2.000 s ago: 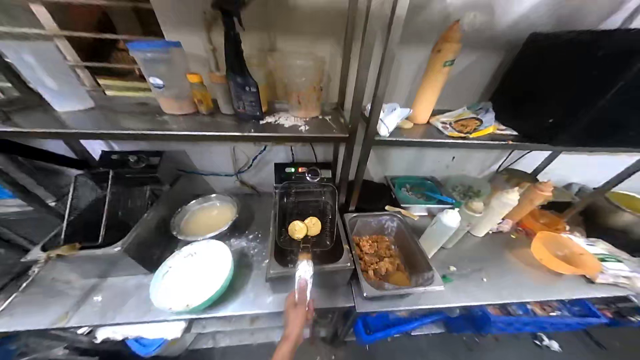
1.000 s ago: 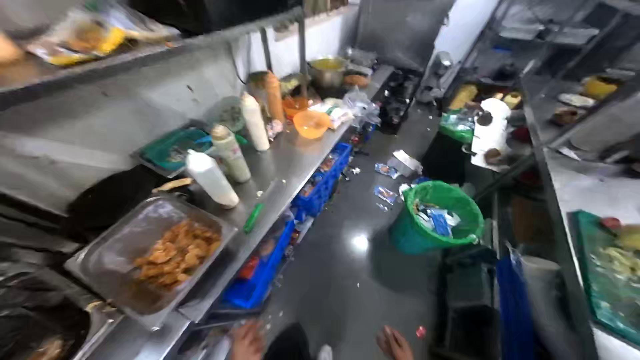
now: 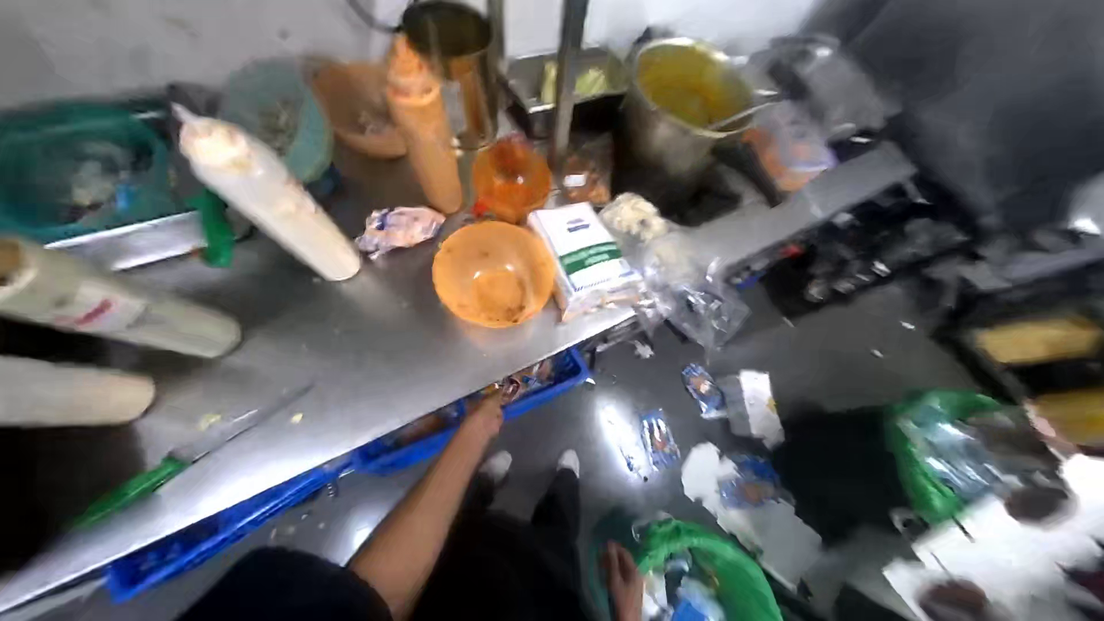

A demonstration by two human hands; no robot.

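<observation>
Reaching down past the steel counter's edge, my left hand (image 3: 485, 416) is at a blue plastic crate (image 3: 552, 395) that holds small wrapped packets; blur hides whether its fingers grip one. My right hand (image 3: 623, 573) hangs low beside a bin lined with a green bag (image 3: 716, 561), and its fingers are not clear. On the counter above my left hand stands an orange plastic bowl (image 3: 494, 274), touching a white packet with a green band (image 3: 588, 250). Squeeze bottles, one orange (image 3: 424, 129) and one white (image 3: 267, 198), stand farther left.
A knife with a green handle (image 3: 129, 493) lies near the counter's front edge. A metal pot of yellow food (image 3: 690, 95) stands at the back. Torn wrappers (image 3: 660, 438) and paper litter the wet floor. A second green-lined bin (image 3: 957, 448) is at the right.
The view has swung right and down from the fryer and counter. Earlier my left hand held the fryer basket's handle; now it is at the blue crate under the counter.
</observation>
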